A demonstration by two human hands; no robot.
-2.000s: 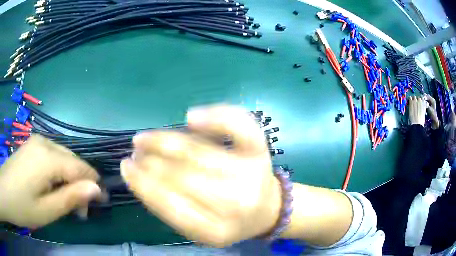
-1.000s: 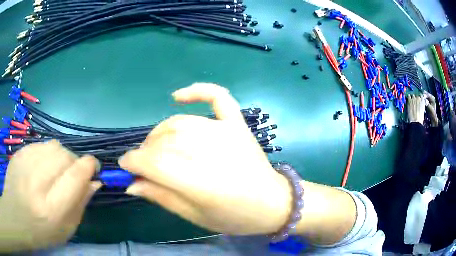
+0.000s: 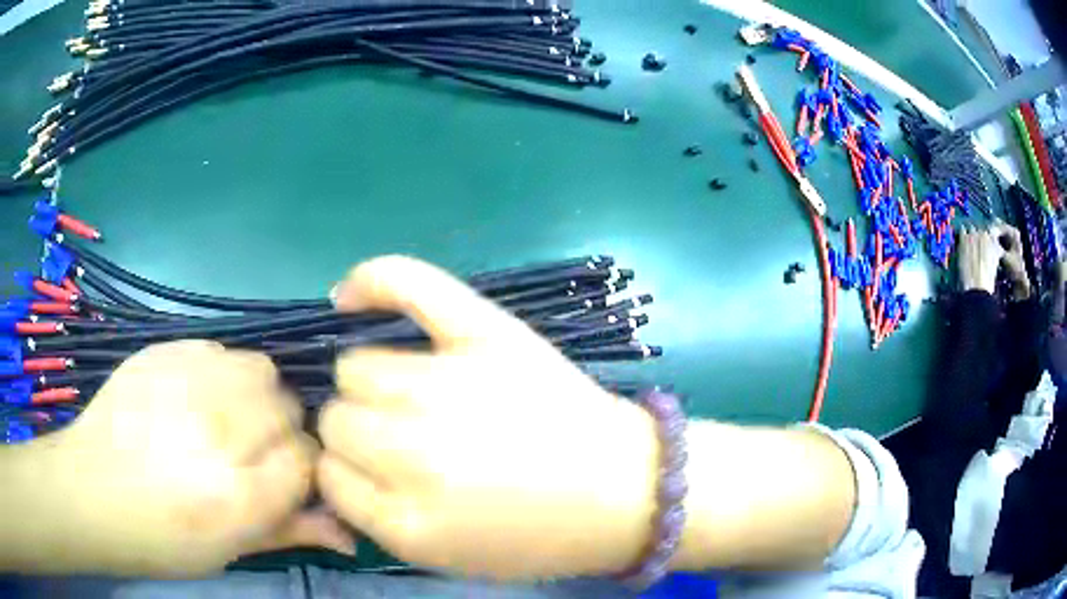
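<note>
My left hand is curled, its fingers against those of my right hand, over the front of the near cable bundle. The fingertips hide anything between them; only a dark bit shows. My right index finger is raised and bent over the bundle. The near bundle's black cables have blue-and-red end pieces at the left and small silver-banded tips at the right. The far cable bundle lies at the top with gold tips at its left ends.
A loose pile of blue-and-red end pieces lies at the right, beside a long red cable. Small black caps are scattered mid-table. Another person's hands work at the far right by short black parts.
One second ago a blue piece showed between my fingers; now it is out of sight. My left hand has moved right against my right hand, uncovering more end pieces at the left.
</note>
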